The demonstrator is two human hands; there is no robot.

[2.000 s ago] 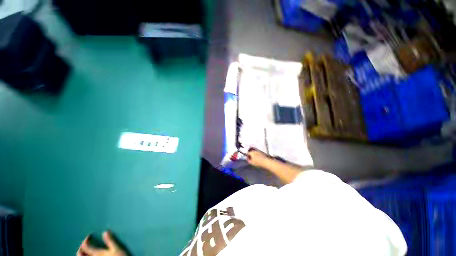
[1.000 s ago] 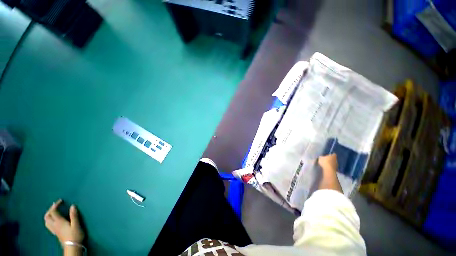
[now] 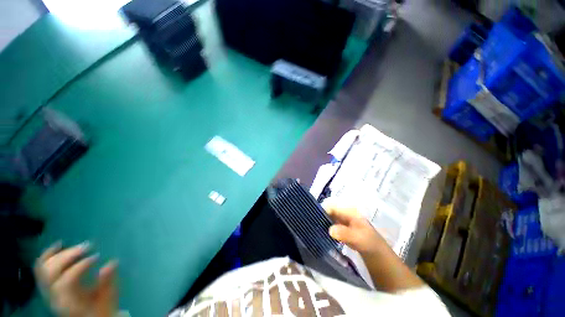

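Observation:
A black finned heat sink housing [image 3: 303, 217] is in my right hand [image 3: 353, 232], held over my lap beside the table's edge, ribs facing up. My left hand [image 3: 77, 278] is blurred over the green mat at the lower left, fingers apart and empty. A flat pale label strip [image 3: 230, 155] lies on the mat. A short white hand pick [image 3: 217, 197] lies near it; its tip is too blurred to tell. The packing crate's paper liner [image 3: 387, 179] shows to the right, partly behind my right hand.
Black housings stand at the far side [image 3: 170, 37], by the table's right edge [image 3: 298, 80] and on the left [image 3: 52, 148]. A wooden pallet [image 3: 468, 235] is right of the crate. Blue crates [image 3: 505, 74] stand on the floor. A dark block [image 3: 288, 28] stands at the back.
My right hand has moved from the paper over the crate to my lap's edge, now with a housing in it. My left hand stays empty at the lower left. The view has shifted.

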